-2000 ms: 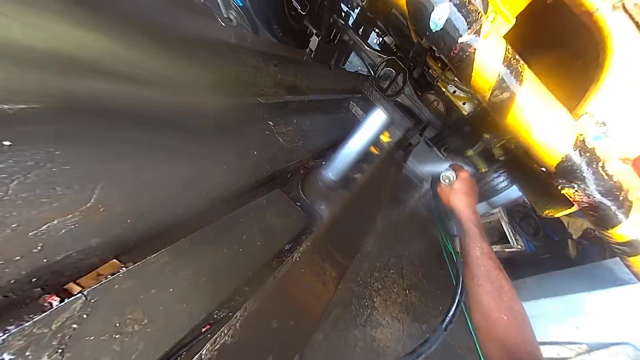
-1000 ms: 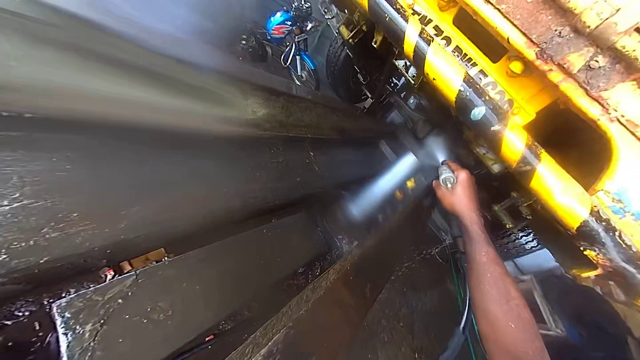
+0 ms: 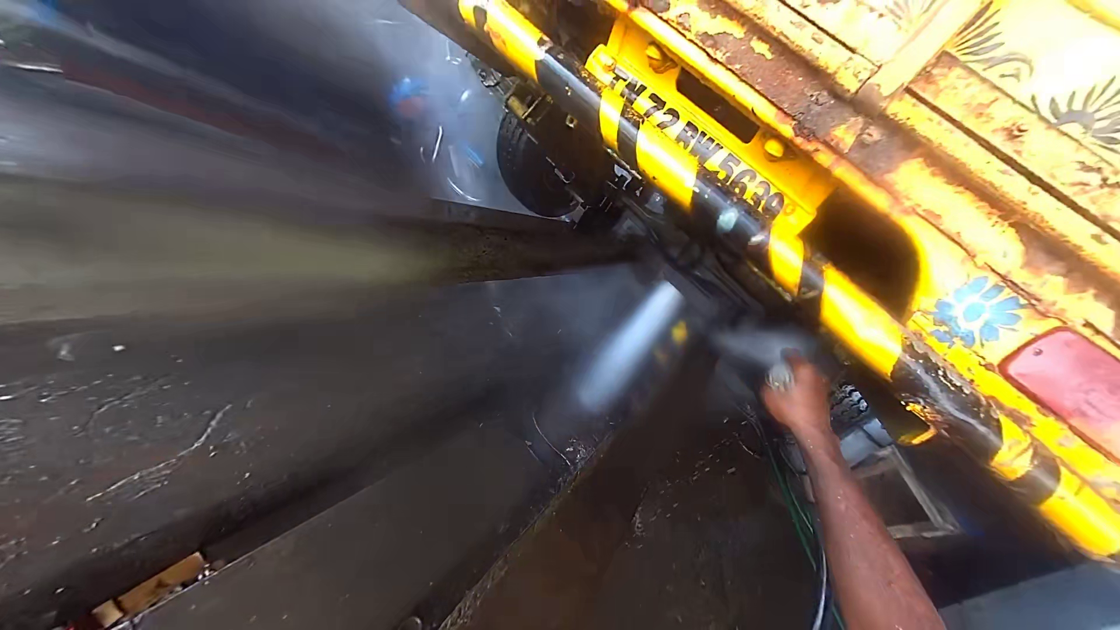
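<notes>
My right hand [image 3: 796, 394] reaches in from the lower right, closed around a spray nozzle [image 3: 779, 376] with a round metallic end. A pale mist of spray [image 3: 757, 344] spreads beside it, towards the dark underside of a truck. A hose [image 3: 821, 569] hangs below the hand, alongside a thin green line. Just above the hand runs the truck's black-and-yellow striped bumper bar [image 3: 862, 324]. Behind the bar is a yellow panel [image 3: 700, 131] bearing writing. My left hand is out of view.
The rusty yellow truck body [image 3: 875, 114] fills the upper right, with a tyre [image 3: 529, 166] underneath. Wet concrete ledges [image 3: 367, 542] and a dark trench lie left of the hand. Wood scraps [image 3: 162, 584] lie at lower left; a blurred blue motorcycle [image 3: 411, 96] stands behind.
The view has swung so that more of the truck's rear and bumper shows. My right hand keeps hold of the nozzle while the spray goes on.
</notes>
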